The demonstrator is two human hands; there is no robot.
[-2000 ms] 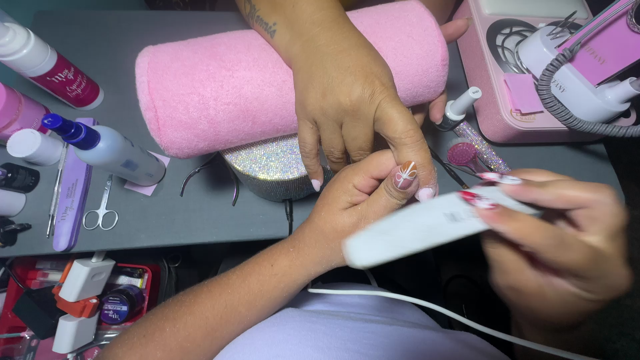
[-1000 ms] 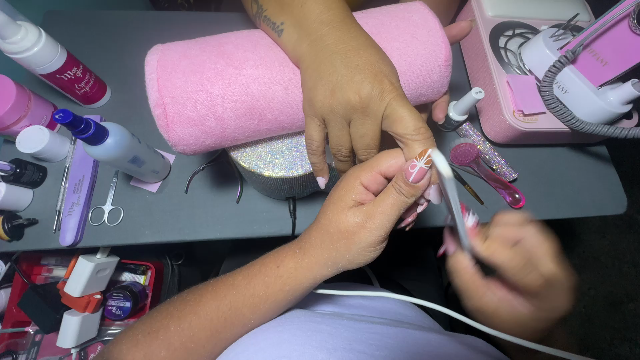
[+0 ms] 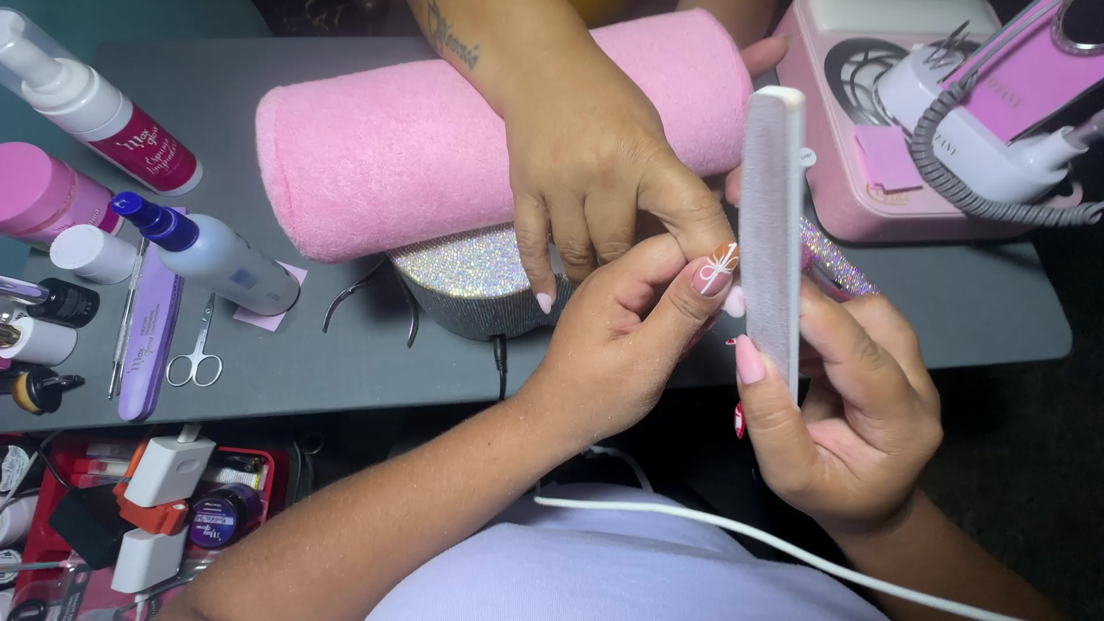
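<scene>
My left hand (image 3: pixel 621 336) holds a finger of another person's hand (image 3: pixel 595 164) between thumb and fingers. That hand lies palm down over a pink terry-cloth roll (image 3: pixel 388 155), its other fingers hanging over a glittery lamp base (image 3: pixel 470 276). My right hand (image 3: pixel 845 405) grips a pale grey block-shaped nail file (image 3: pixel 772 233) by its lower end, upright and just right of the held fingertip. Whether file and nail touch, I cannot tell. My left thumbnail bears a white bow design. Fine pale dust speckles my left wrist.
On the left of the grey table (image 3: pixel 285 371) are a foam pump bottle (image 3: pixel 103 103), a blue-capped bottle (image 3: pixel 211 254), a purple file (image 3: pixel 153 328) and small scissors (image 3: pixel 197 358). Cuticle nippers (image 3: pixel 366 293) lie near the lamp. A pink case (image 3: pixel 828 172) stands right; a white cable (image 3: pixel 724 520) crosses my lap.
The file in my right hand has turned upright and is now seen broad side on; a second ago it was thin and tilted at the fingertip. My left hand keeps its hold.
</scene>
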